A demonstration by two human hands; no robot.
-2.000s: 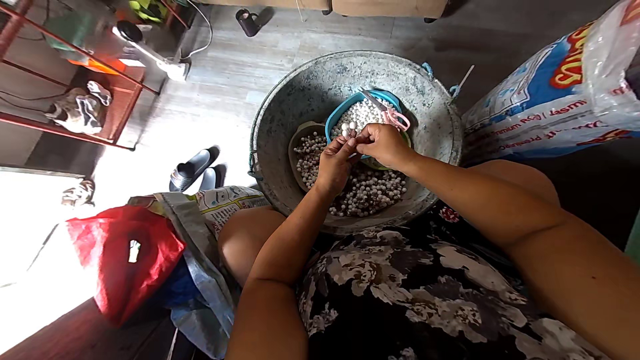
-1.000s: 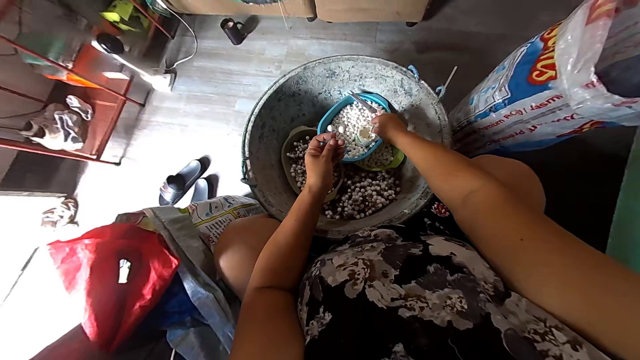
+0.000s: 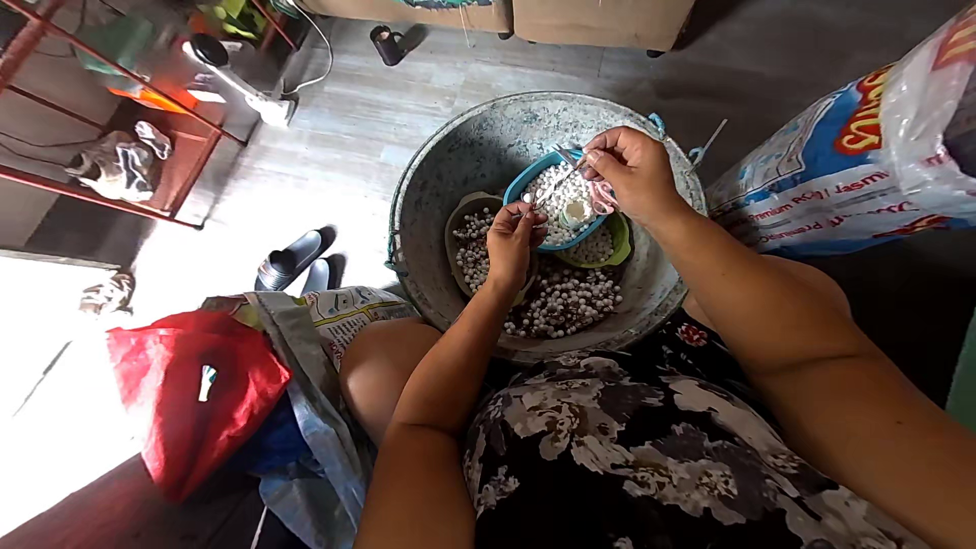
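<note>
Over a large round metal basin [image 3: 435, 175], my left hand [image 3: 515, 236] has its fingertips pinched, apparently on a thin thread or wire. My right hand [image 3: 629, 171], higher and to the right, pinches what looks like the other part of that strand. Below both is a blue plastic tub [image 3: 517, 185] of white beads [image 3: 555, 191], with pink-handled scissors [image 3: 602, 197] and a small pale spool-like roll [image 3: 576, 213] on them. A green bowl [image 3: 623, 242] and a beige bowl [image 3: 452, 263] hold more beads. Strung white and dark beads [image 3: 564, 301] are heaped on the basin's bottom.
A large printed rice sack [image 3: 823, 168] stands right of the basin. Slippers [image 3: 293, 259] and a dark mug [image 3: 386, 46] are on the floor. A red bag [image 3: 198, 396] lies to the left. A red metal rack [image 3: 191, 175] stands at upper left, with a sofa [image 3: 595, 23] beyond.
My hands were together over the bowls two seconds ago. They have since moved apart, my right hand up and to the right, uncovering the tub's beads.
</note>
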